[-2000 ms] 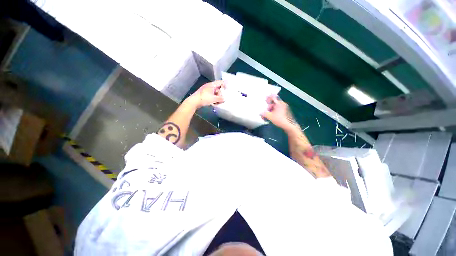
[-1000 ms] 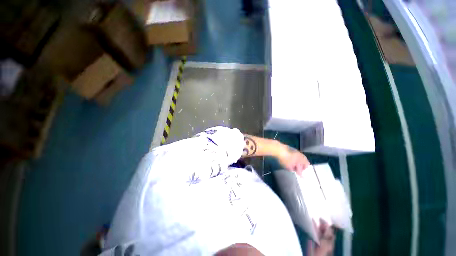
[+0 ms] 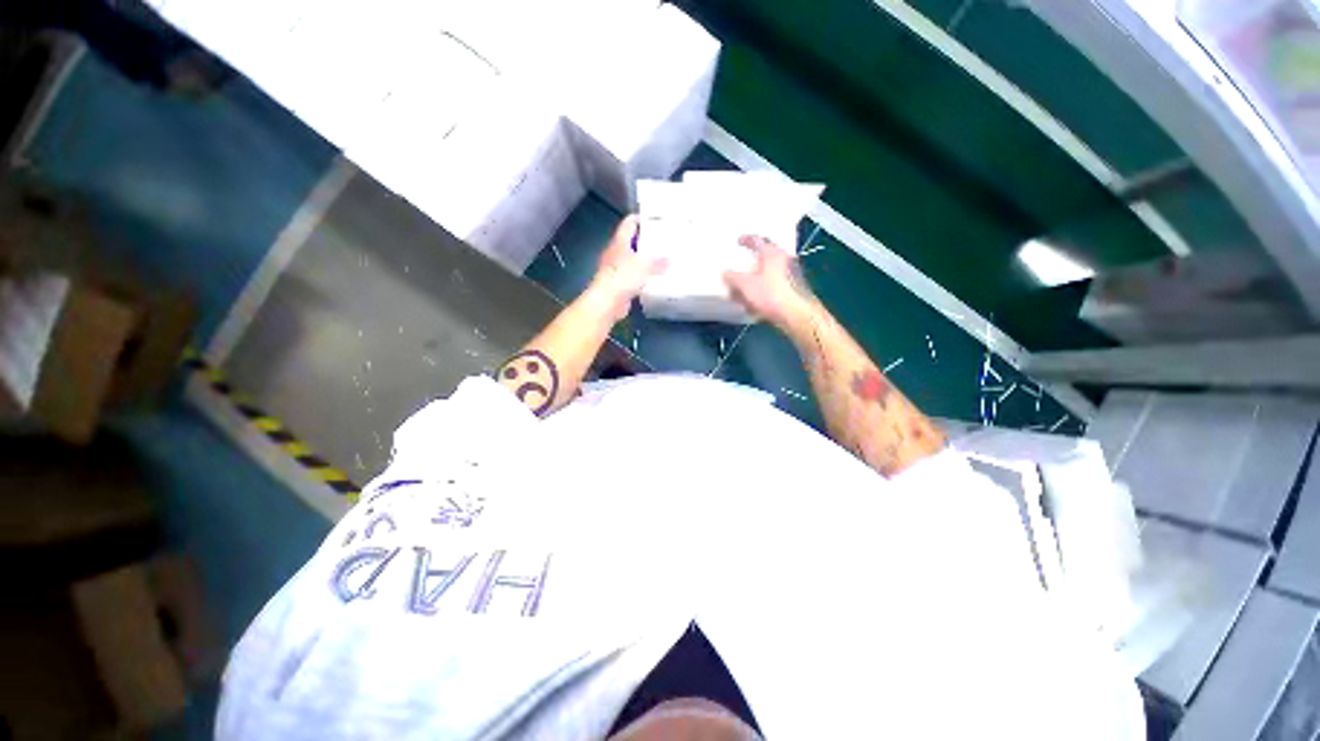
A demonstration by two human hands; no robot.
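Observation:
A white carton (image 3: 702,239) is on the dark green surface in front of me, with its thin flaps sticking out at the far edge. My left hand (image 3: 625,269) holds its left side, with the fingers against the wall. My right hand (image 3: 767,282) is on its right near part, with the fingertips on the top. The carton's inside is too bright to make out. Finished white cartons (image 3: 529,196) stand in packed rows at the upper left, a short gap from the held carton.
Thin white slivers (image 3: 999,379) lie on the green surface. An open large white box (image 3: 1079,521) is by my right arm, with grey-white boxes (image 3: 1209,456) beyond. A raised white shelf (image 3: 1216,159) runs along the upper right. Brown cartons (image 3: 109,362) stand on the floor at left.
The view turned left to the rows and floor, then came back. The held carton now sits a little farther from me, turned straighter. My right hand has moved from its side onto its near part.

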